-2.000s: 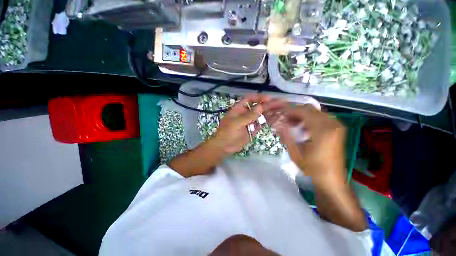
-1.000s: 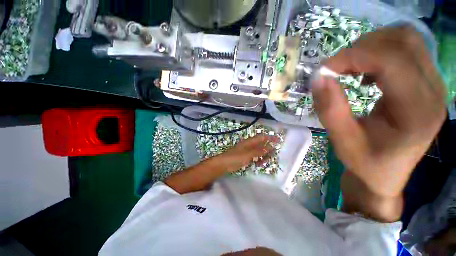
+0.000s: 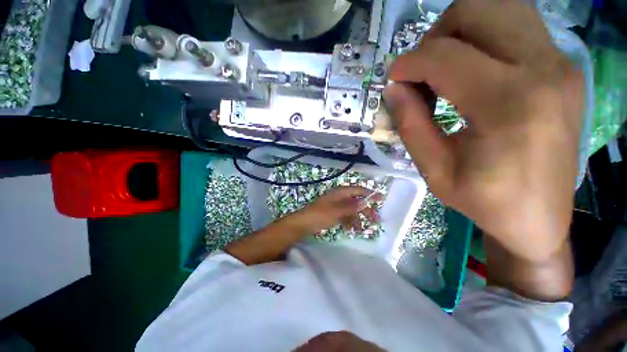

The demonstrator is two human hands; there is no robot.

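Note:
The silver assembly machine [image 3: 295, 103] stands on the bench edge, with a spring and rod along its top. My right hand [image 3: 481, 117] is large in view at the machine's right end, thumb and forefinger pinched together at the work nest; fingertips cover the nest, and whether they hold a part cannot be told. My left hand [image 3: 347, 206] is low over the translucent lap tub [image 3: 405, 213], fingers loosely bent among small white and green parts [image 3: 295, 185]. A thin pale piece seems to lie at its fingers.
A steel bowl [image 3: 295, 17] is behind the machine. A translucent bench tub [image 3: 584, 69] is partly hidden by my right hand. A black cable [image 3: 275, 180] loops over the lap tub. A teal crate [image 3: 194, 227] is beneath. A red stool [image 3: 96, 184] and another parts tub [image 3: 41, 69] are at left.
My right hand has moved from above the lap tub up to the machine's right end, then further left onto the nest. My left hand has lowered to the loose parts.

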